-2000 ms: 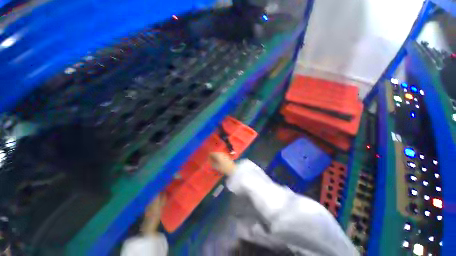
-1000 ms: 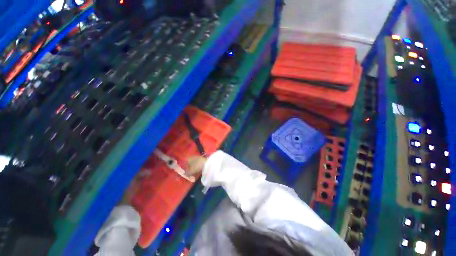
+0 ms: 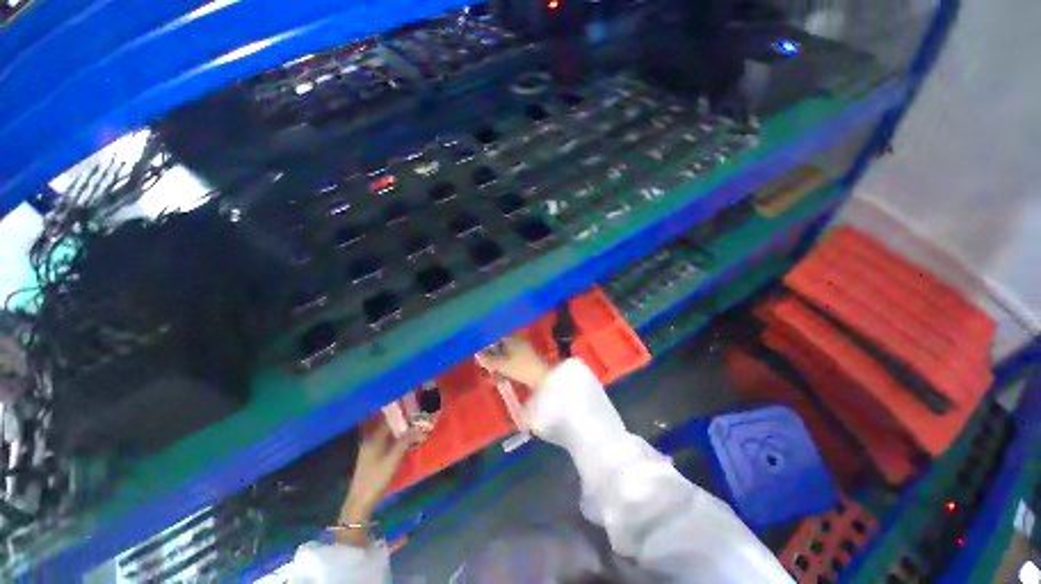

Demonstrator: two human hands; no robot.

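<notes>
An orange-red compartment tray (image 3: 462,424) lies below the blue beam, partly hidden by it. A dark-strapped watch (image 3: 564,329) lies in its right part. My right hand (image 3: 519,363) is over the middle of the tray with its fingertips on a pale-strapped smartwatch (image 3: 509,399). My left hand (image 3: 382,451) is at the tray's left end, its fingers on a pinkish strap of a watch with a dark face (image 3: 429,399). Fingers of both hands are blurred.
The green shelf (image 3: 457,322) above holds rows of dark watches and small cradles behind the blue beam (image 3: 440,367). Black cables (image 3: 91,217) hang at the left. A blue stool (image 3: 772,462) and stacked orange-red trays (image 3: 890,331) stand at the right.
The view has swung, so stool and stacked trays sit further right and lower. My left hand now has a pinkish-strapped watch at its fingers; none was visible there before.
</notes>
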